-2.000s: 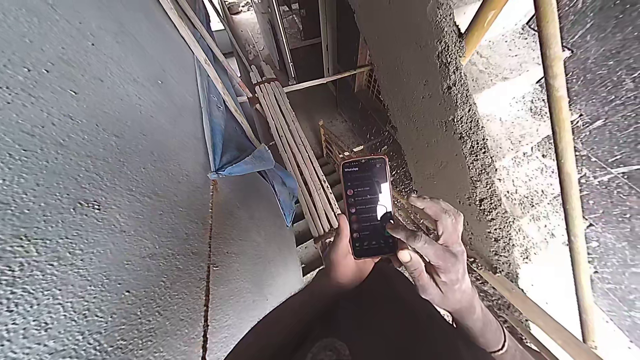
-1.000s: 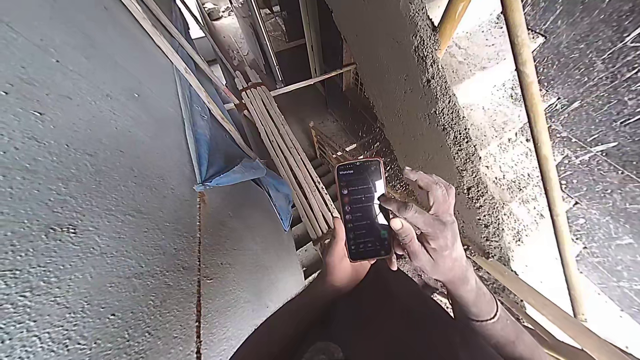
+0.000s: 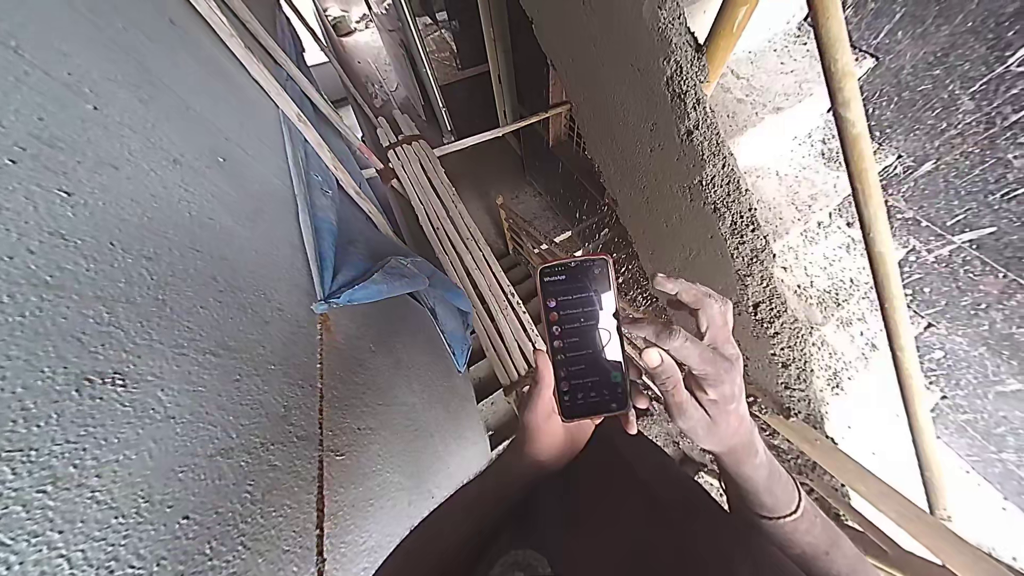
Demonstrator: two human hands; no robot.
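Observation:
A smartphone (image 3: 582, 344) in a reddish case stands upright in the middle of the head view, its dark screen lit with a list and a bright reflection. My left hand (image 3: 552, 420) holds it from below, with the thumb along its left edge and fingertips showing at its lower right. Just right of the phone is my right hand (image 3: 700, 364), dusty and with its fingers apart and bent. Its index finger points at the screen's right edge; whether it touches the glass I cannot tell. A thin band circles the right wrist.
A rough plastered wall (image 3: 144, 280) fills the left side. Beyond the phone, tied wooden poles (image 3: 460, 256) lean beside a blue cloth (image 3: 360, 264) over a stairwell with steps (image 3: 488, 380). At right are a rough cement beam (image 3: 640, 152) and a yellowish pole (image 3: 872, 232).
One second ago the right index finger lay over the screen's right part; now it is at the edge. The left hand keeps its hold on the phone.

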